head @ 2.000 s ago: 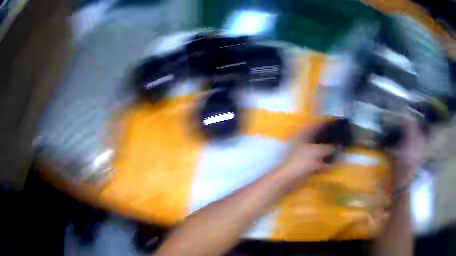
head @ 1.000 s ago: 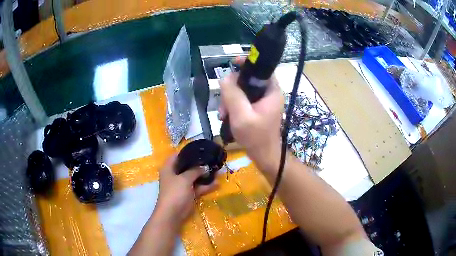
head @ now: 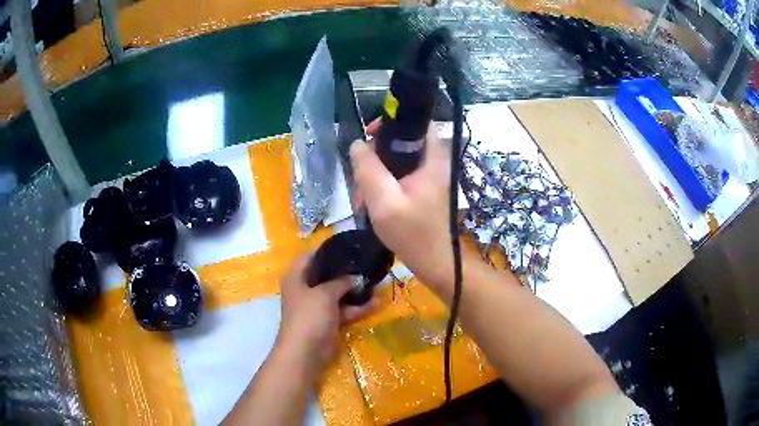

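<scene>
My left hand [head: 314,304] holds a glossy black round housing [head: 348,256] over the orange tape at the middle. Thin wires show at its lower right side. My right hand [head: 408,195] is closed around a black electric screwdriver [head: 407,108] with a yellow sticker, held upright above the housing. Its lower end meets the housing's upper right side; the tip and any screw are hidden. The black cord [head: 454,250] hangs from the driver's top across my right forearm.
Several black housings [head: 166,295] stand at left. A clear pointed bag [head: 315,141] stands beside the partly hidden screw feeder [head: 370,81]. Wired components [head: 520,208] lie heaped right, then a cardboard sheet [head: 599,191] and a blue tray [head: 662,137]. The green belt [head: 241,75] runs behind.
Since the blurred oldest frame, the view has turned and settled. Since one second ago, the screwdriver has become more upright and its lower end has moved onto the housing, which my left hand still holds.
</scene>
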